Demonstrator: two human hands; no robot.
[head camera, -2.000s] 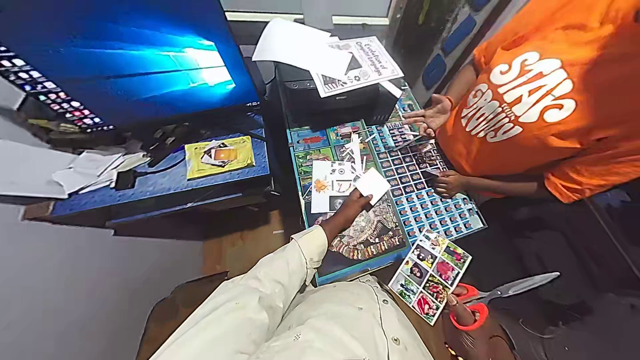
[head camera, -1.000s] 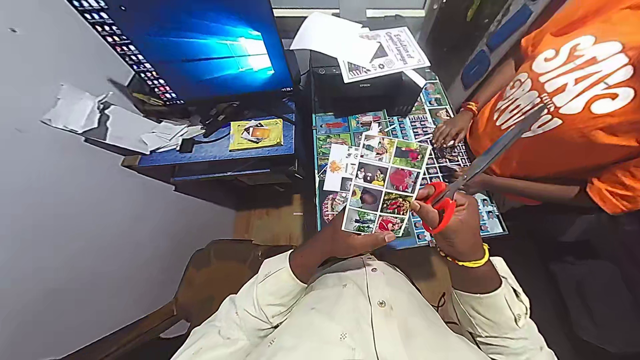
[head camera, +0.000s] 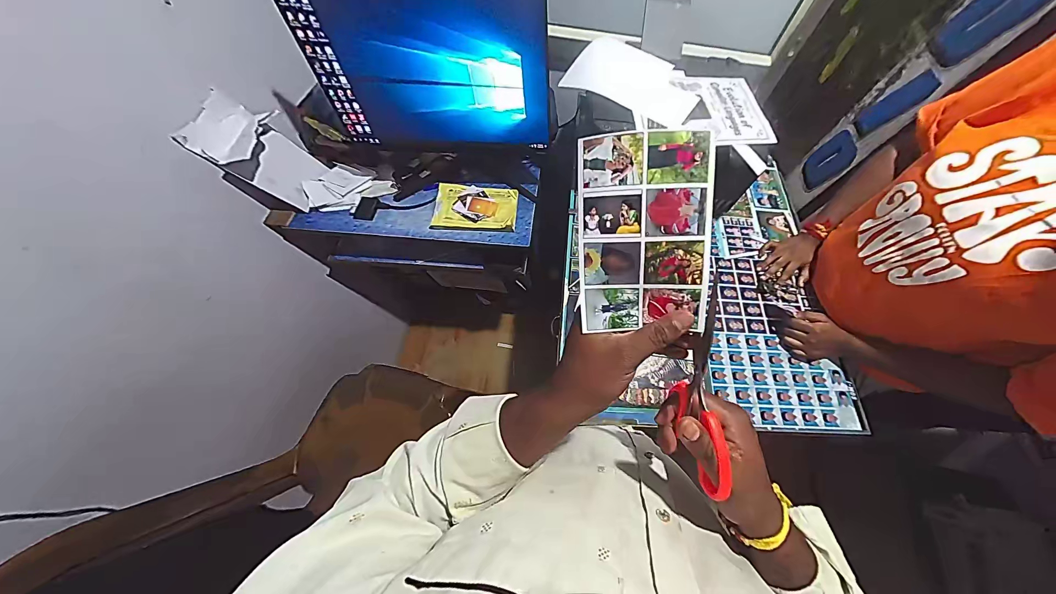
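Note:
My left hand (head camera: 606, 367) pinches the lower edge of a sheet of small colour photos (head camera: 645, 188), thumb on its lower right part. The sheet stands upright before me, its photos in two columns with white borders. In my right hand (head camera: 730, 454) is a pair of scissors with red handles (head camera: 716, 458), fingers in the loops. Its blades point up along the sheet's right edge; whether they touch the paper I cannot tell. Behind the sheet lies a desk top (head camera: 858, 417) covered with photo prints (head camera: 780, 371).
A person in an orange shirt (head camera: 957, 247) has both hands on the desk at the right. A monitor (head camera: 437, 74) and a yellow packet (head camera: 475, 206) are at the left, with loose papers (head camera: 338, 186). A printer behind the photo sheet bears white papers (head camera: 631, 82). A chair (head camera: 363, 429) stands lower left.
Two seconds ago my left hand held a small white paper over the desk, and my right held the photo sheet and scissors. My left hand has since taken the sheet; the scissors have come down beside its edge.

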